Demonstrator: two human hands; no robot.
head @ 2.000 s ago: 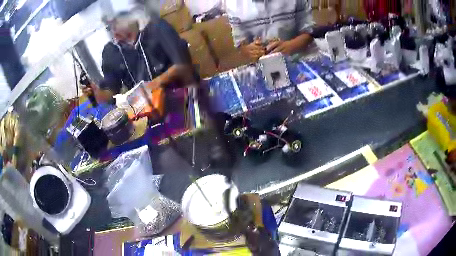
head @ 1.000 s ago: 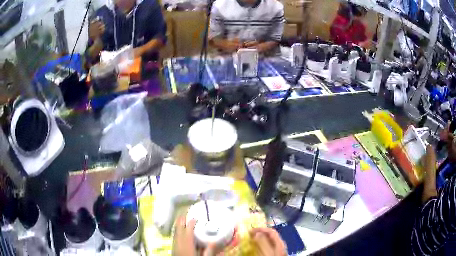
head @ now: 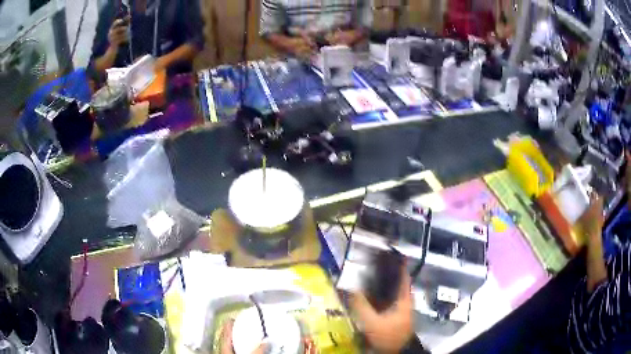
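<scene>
A round white cup (head: 277,328) is at the bottom edge, over the yellow pad (head: 328,297), with a thin dark wire standing up from it. My left hand (head: 232,339) holds the cup; only fingertips show, the rest is cut off. A white curved housing (head: 207,319) lies on the pad around the cup. My right hand (head: 387,325) is right of the pad, fingers around the thick black handle of the electric screwdriver (head: 382,275), which is blurred. Its tip cannot be made out.
A white-topped tin (head: 266,197) with an upright stick stands behind the pad. Two screw feeders (head: 453,250) are right. A bag of screws (head: 162,231) lies left; black-headed units (head: 142,333) stand lower left. People sit across the belt (head: 415,148); a striped sleeve (head: 609,304) is at right.
My right hand has moved from beside the cup up and right, onto the black screwdriver. My left hand and the cup sit slightly lower and further left in view. The camera view has shifted.
</scene>
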